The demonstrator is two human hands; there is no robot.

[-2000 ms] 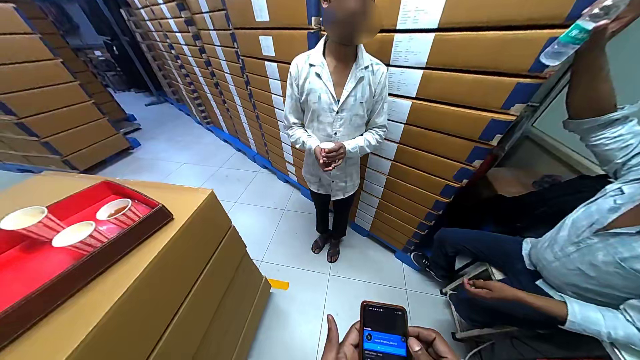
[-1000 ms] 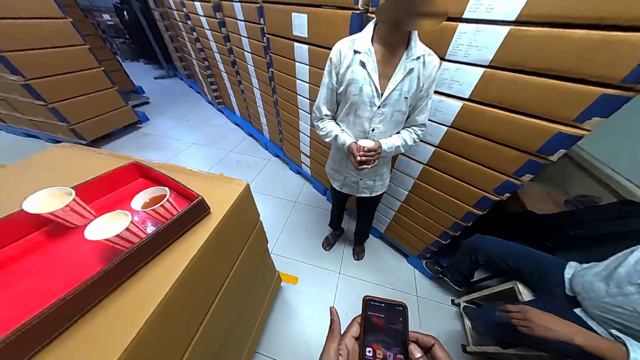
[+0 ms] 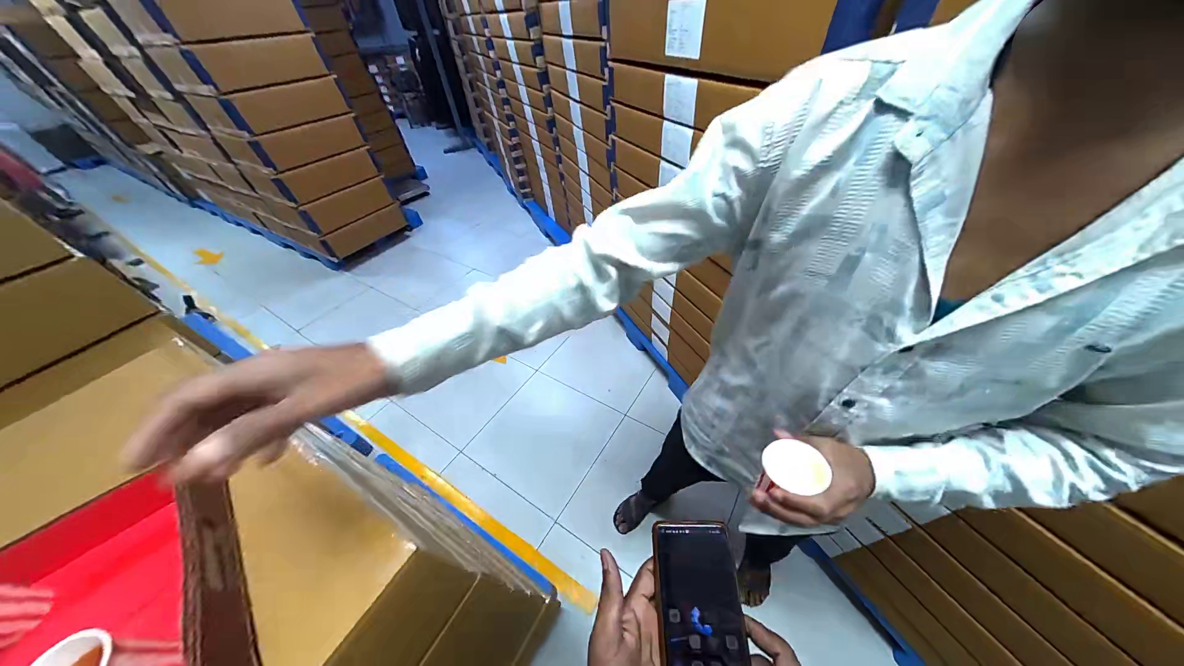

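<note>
A smartphone with a lit screen is held upright at the bottom centre. My left hand grips its left side, the thumb raised beside the case. On its right edge are the fingers of my right hand; the rest of that hand is cut off by the frame. At the lower left, a red tray with a brown rim rests on cardboard boxes and holds a paper cup and part of a striped one. A person in a pale shirt holds a paper cup in one hand and reaches the other over the tray.
The person stands close in front and to the right. Cardboard boxes carry the tray. Stacked cartons on blue pallets rise at the back left, and more line the aisle behind the person. Tiled floor with a yellow line lies between.
The person in the pale shirt is much closer and has stretched one arm over the tray; earlier both hands were together at the cup. The view has swung left. My hands still hold the phone.
</note>
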